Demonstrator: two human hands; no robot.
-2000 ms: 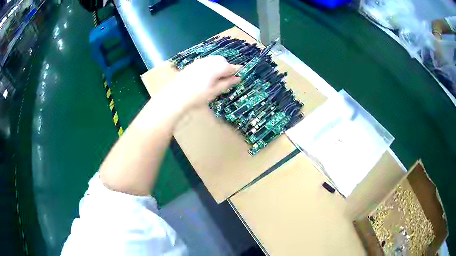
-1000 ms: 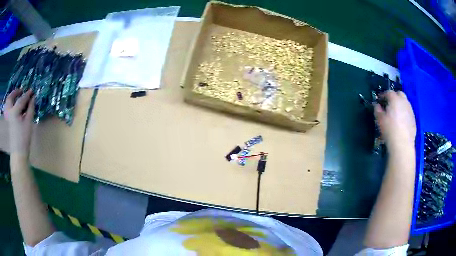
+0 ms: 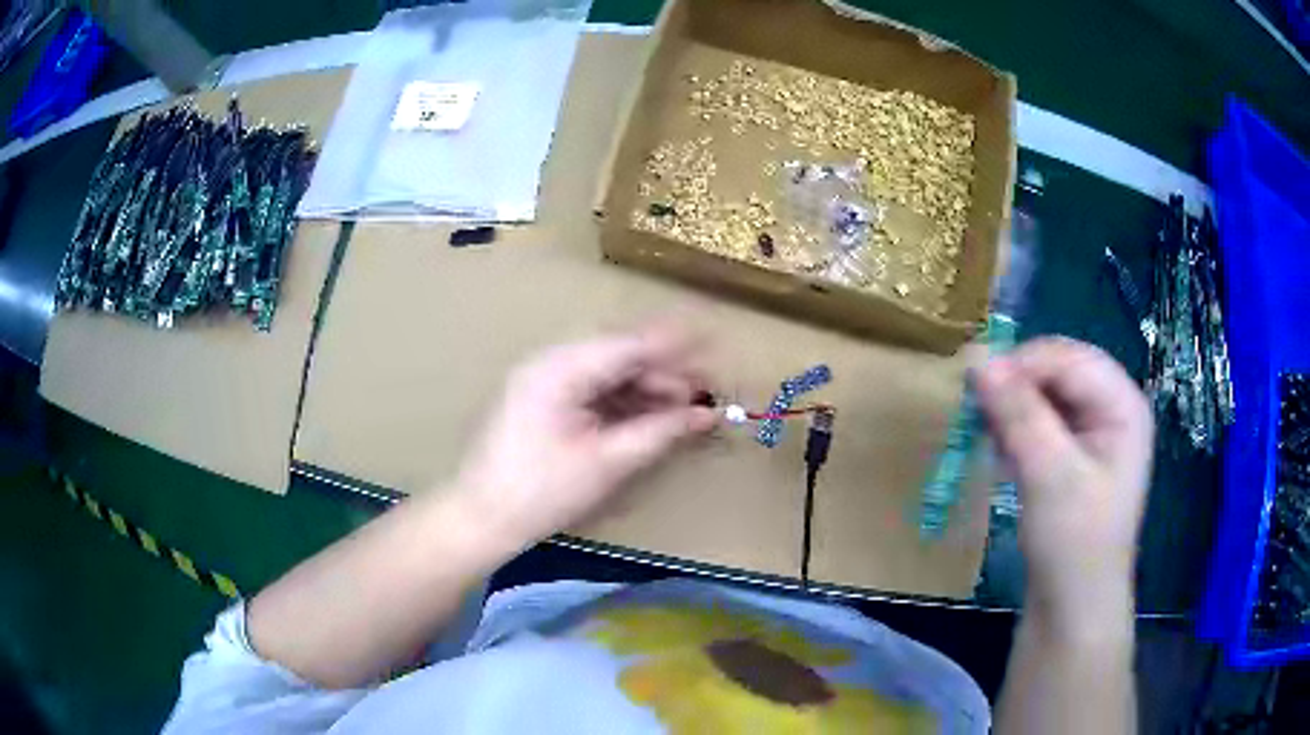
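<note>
My left hand is over the middle cardboard, its fingertips closed on a small dark piece, mostly hidden, beside the white plug. Red wires run from the plug to a black cable. Two small strips with a pale dotted face, one upper and one lower, lie by the wires. My right hand holds a long green circuit board at the cardboard's right edge; the board is blurred.
A carton of small brass-coloured parts stands behind. A board pile lies left, a labelled plastic bag and a black piece beyond the cardboard gap. More boards lie right, beside a blue bin.
My left hand has left the board pile and come to the small dark piece. My right hand has moved inward from the right-hand boards, now with a board in it. The view has shifted slightly.
</note>
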